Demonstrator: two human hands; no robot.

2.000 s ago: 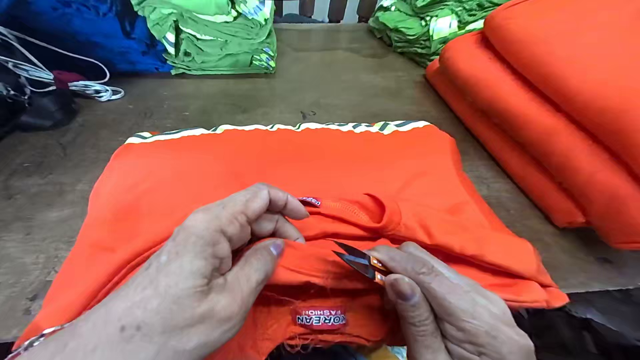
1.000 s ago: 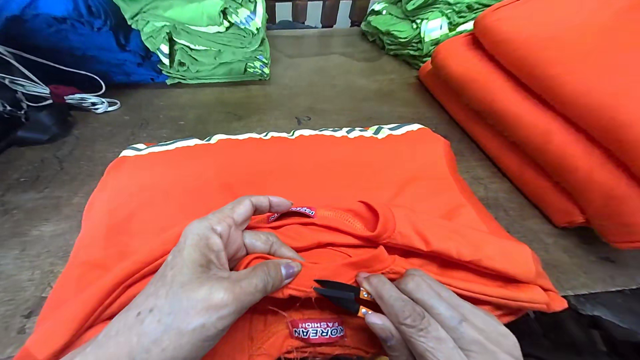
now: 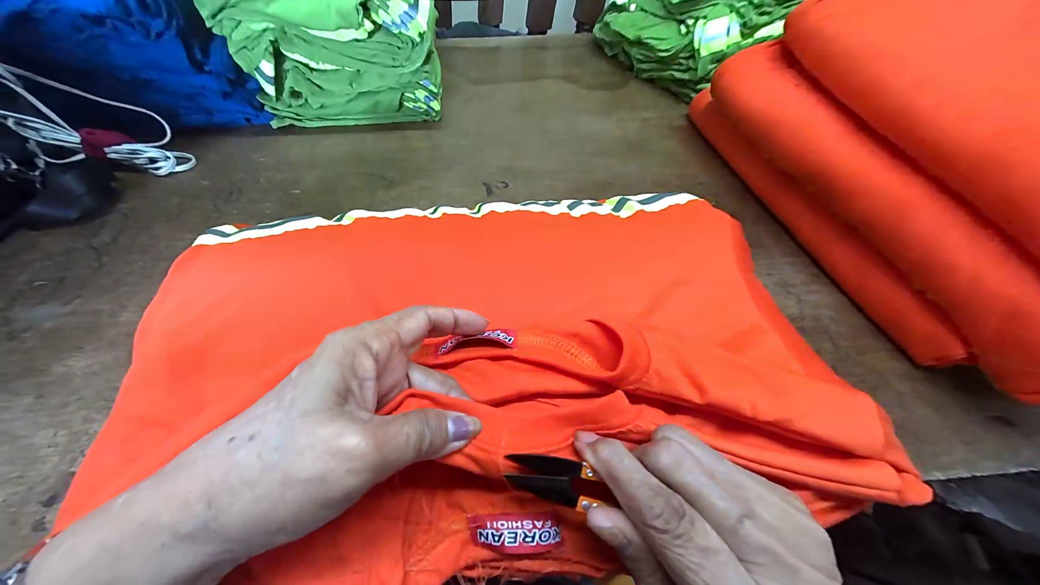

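Note:
Several orange knit shirts [image 3: 455,276] lie stacked in front of me, a patterned trim along their far edge. My left hand [image 3: 382,414] pinches the neckband of one shirt between thumb and fingers. In my right hand [image 3: 691,504] is a pair of thread snips [image 3: 552,479] with dark blades and orange parts; the blades point left, a little apart, at the neckband fabric. Below the blades, a red woven neck label [image 3: 515,534] with writing lies on another shirt's collar, with loose threads beneath it. A second red label [image 3: 477,340] shows beside my left fingertips.
Folded orange cloth [image 3: 861,203] is piled on the right of the wooden table [image 3: 561,122]. Green garments stand in two stacks, one at the back left [image 3: 357,65] and one at the back right [image 3: 691,41]. Blue fabric [image 3: 130,57] and a white cord bundle [image 3: 138,150] are at the left.
Two seconds ago the snips were higher, pointing up and left; they now lie flatter and lower at the neckband. My left fingers have spread from a more curled pose.

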